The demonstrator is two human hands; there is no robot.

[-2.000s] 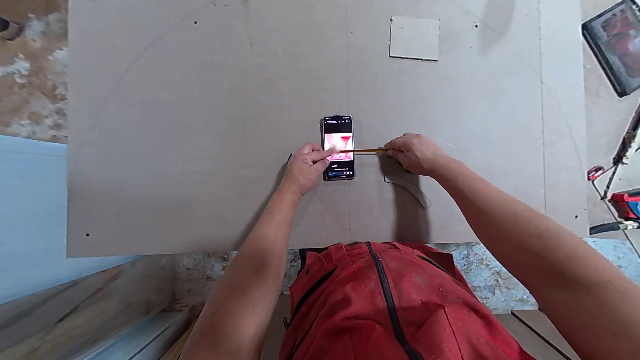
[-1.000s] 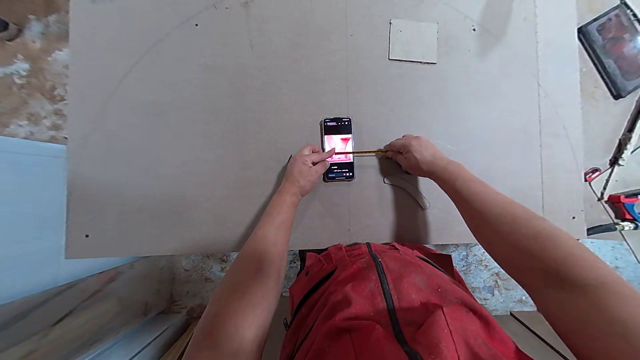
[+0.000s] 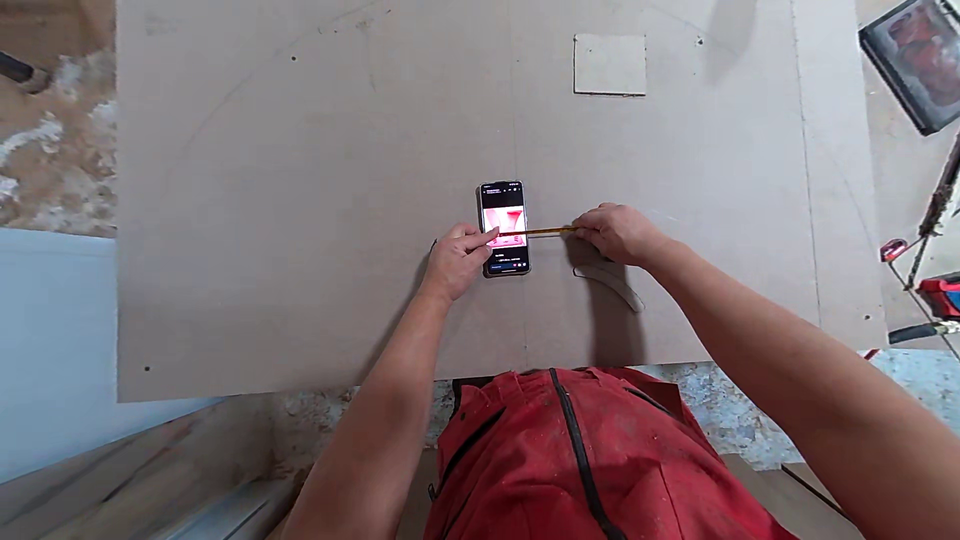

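A smartphone with a lit screen showing a pinkish picture lies on a large flat board. A thin yellow strip, apparently a tape measure blade, stretches across the phone's screen and past its right side. My left hand pinches the strip's left end between thumb and fingers over the screen. To the right of the phone, my right hand grips the other end; whatever its curled fingers cover is hidden. Just below that hand a curved, pale cut piece lies in shadow on the board.
A square offcut lies on the board's upper right part. Beyond the right edge are a dark-framed case, a red and black tool and a cord. A pale panel stands at the left. The board's near edge meets my red garment.
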